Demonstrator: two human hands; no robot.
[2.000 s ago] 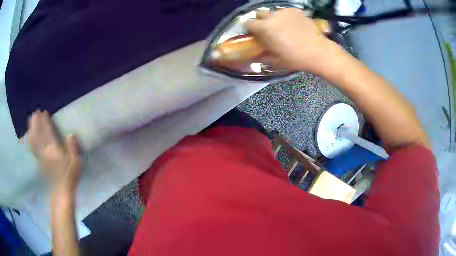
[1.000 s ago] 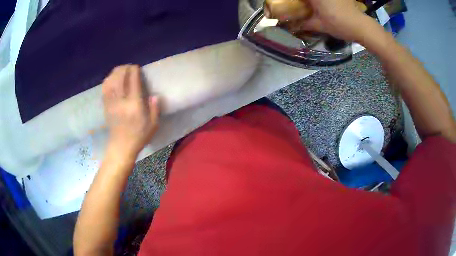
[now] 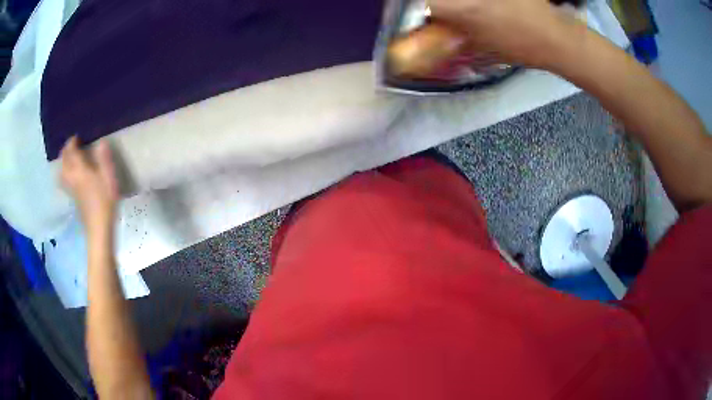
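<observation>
The dark purple cloth [image 3: 211, 55] lies over the cream pressing pad [image 3: 258, 125], its near edge along the pad's top. My left hand [image 3: 90, 176] is at the cloth's near left corner, fingers on or beside the edge; whether it pinches the cloth is unclear. My right hand [image 3: 484, 27] is round the orange-brown handle [image 3: 425, 53] of the metal iron [image 3: 453, 84], cut by the top edge and blurred. The iron's left side meets the right part of the cloth; its underside is hidden.
The white table cover [image 3: 187, 219] shows under the pad, with a loose white corner [image 3: 134, 284] at the near left. A round white stand base [image 3: 576, 234] is on the speckled floor at right. My red shirt fills the lower middle. Blue material shows at the left edge.
My left hand has moved left along the pad from its middle to the cloth's left corner. The iron has turned slightly and now sits against the cloth's right part.
</observation>
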